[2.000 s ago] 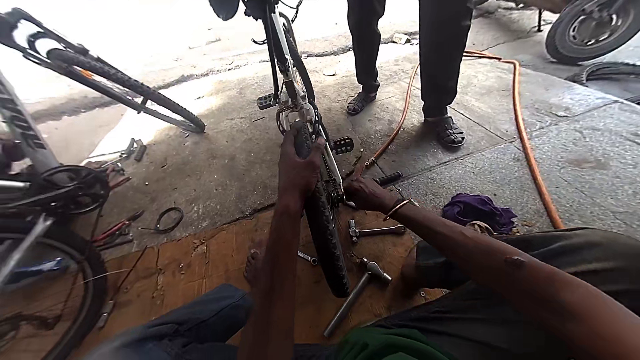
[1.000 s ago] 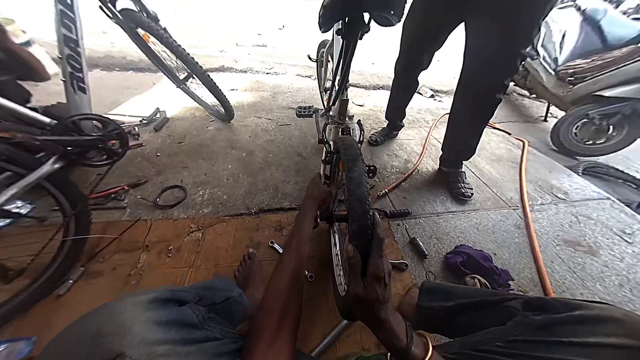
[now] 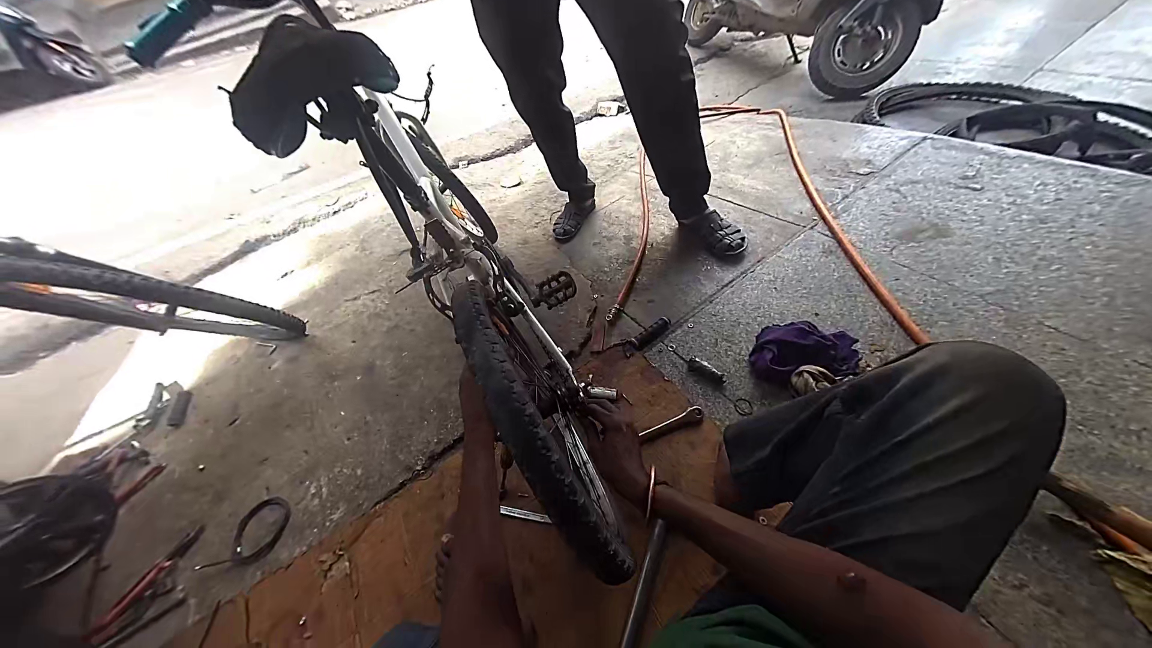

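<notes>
A bicycle with a black saddle and a white frame stands before me, its knobby rear tire pointing at me. On the tire's right side, my right hand touches the area of the rear axle, close to a small metal cylinder; its fingertips are partly hidden. My left hand is behind the tire's left side, mostly hidden, so its grip cannot be seen. A wrench lies on the cardboard beside my right hand. A metal tool handle lies nearer to me.
A person in dark trousers and sandals stands beyond the bicycle. An orange hose crosses the paving. A purple cloth lies by my right knee. Another bicycle's tire, a coiled cable and red-handled tools are at left.
My right hand has moved from the near part of the tire to the axle area. The bicycle now leans to the left, where it stood nearly upright one second ago. The view has shifted.
</notes>
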